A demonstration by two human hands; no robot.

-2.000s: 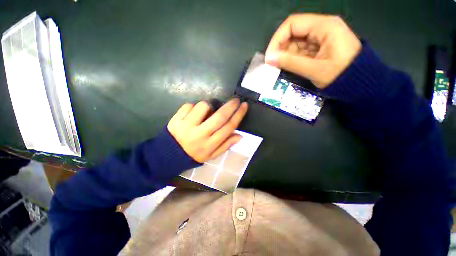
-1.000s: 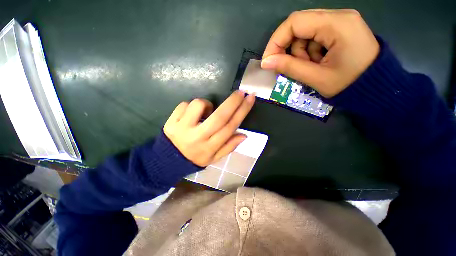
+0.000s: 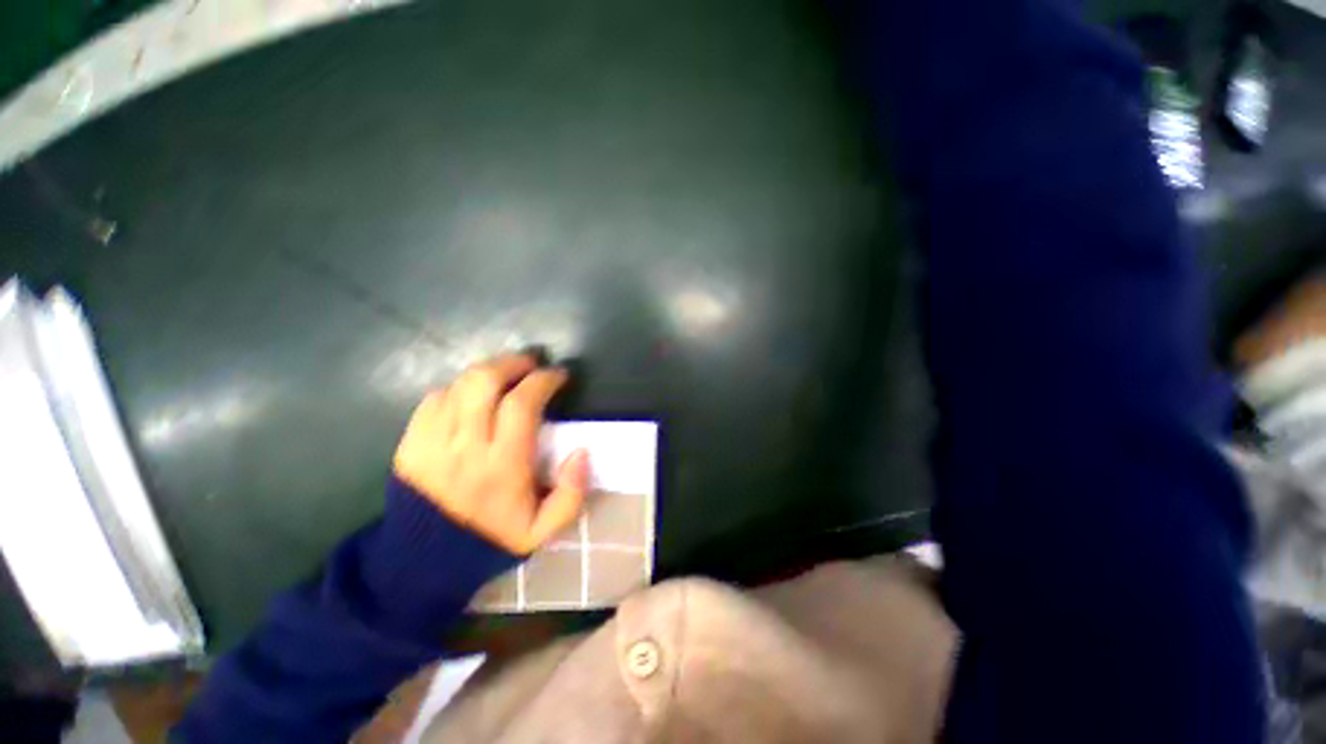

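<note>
My left hand [image 3: 487, 454] is at the centre left, over the upper left part of the backing sheet [image 3: 623, 458], and holds it. The sheet has a blank white top part and grey-beige rectangles with white lines below. The hand hides its left part. My right arm stretches up along the right side, and my right hand is beyond the top edge, out of the picture. No phone unit shows in front of me.
A stack of white pad sheets [image 3: 87, 494] stands at the far left of the dark green bench. Phone units [image 3: 1175, 128] lie at the top right. A pale rail [image 3: 175, 58] curves across the top left. Another person's arm [image 3: 1294, 342] shows at the right edge.
My right hand has left the unit and gone up out of the picture. The unit is gone from the centre. The view has shifted, and my left hand stays with the sheet.
</note>
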